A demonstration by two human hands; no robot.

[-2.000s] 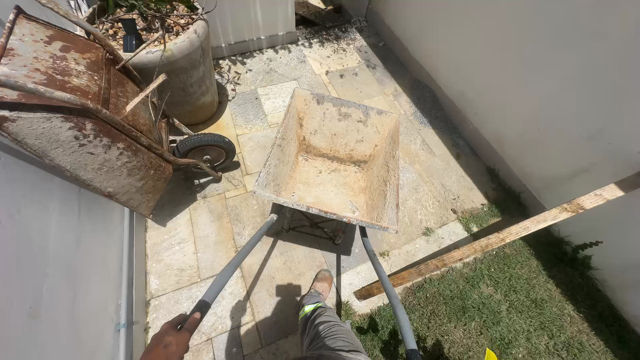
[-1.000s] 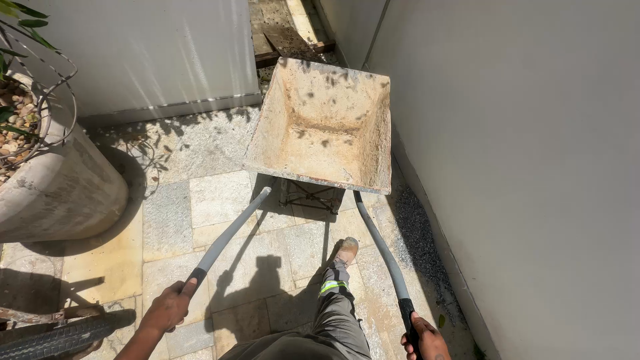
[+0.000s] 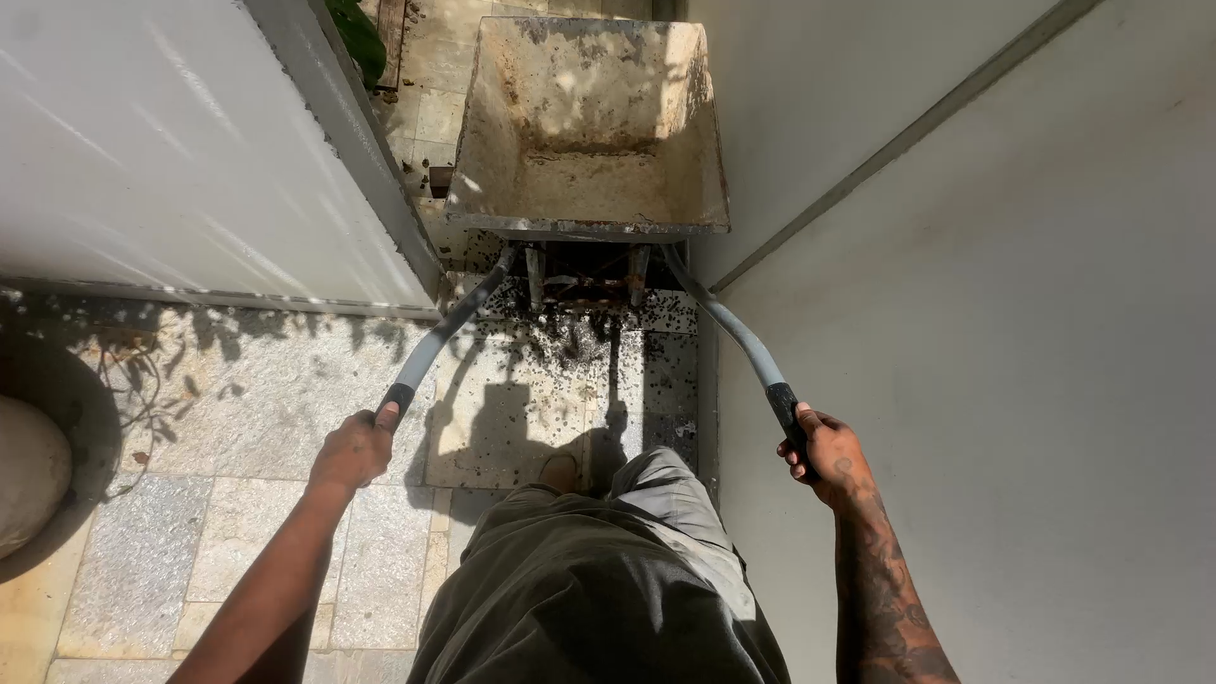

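A wheelbarrow with a stained, box-shaped tray (image 3: pixel 594 180) stands ahead of me, its tray holding no load. Two grey tubular handles with black grips run back from beneath it. My left hand (image 3: pixel 356 446) is closed around the left handle (image 3: pixel 432 347), near its end. Around the black grip of the right handle (image 3: pixel 746 337) my right hand (image 3: pixel 819 446) is closed, thumb on top. Two support legs (image 3: pixel 535 275) show under the tray. The wheel is hidden.
The tray is between the end of a white wall (image 3: pixel 380 190) on the left and a long white wall (image 3: pixel 950 361) close on the right. Dark bits lie scattered on the stone paving (image 3: pixel 275 399). A large round pot (image 3: pixel 28 475) sits at the left edge, and a wooden board (image 3: pixel 390 43) lies beyond the wall's end.
The wheelbarrow has moved forward, from the open paving to the gap between the walls. Both hands stay on the handles since the last earlier frame. The view has moved along with it.
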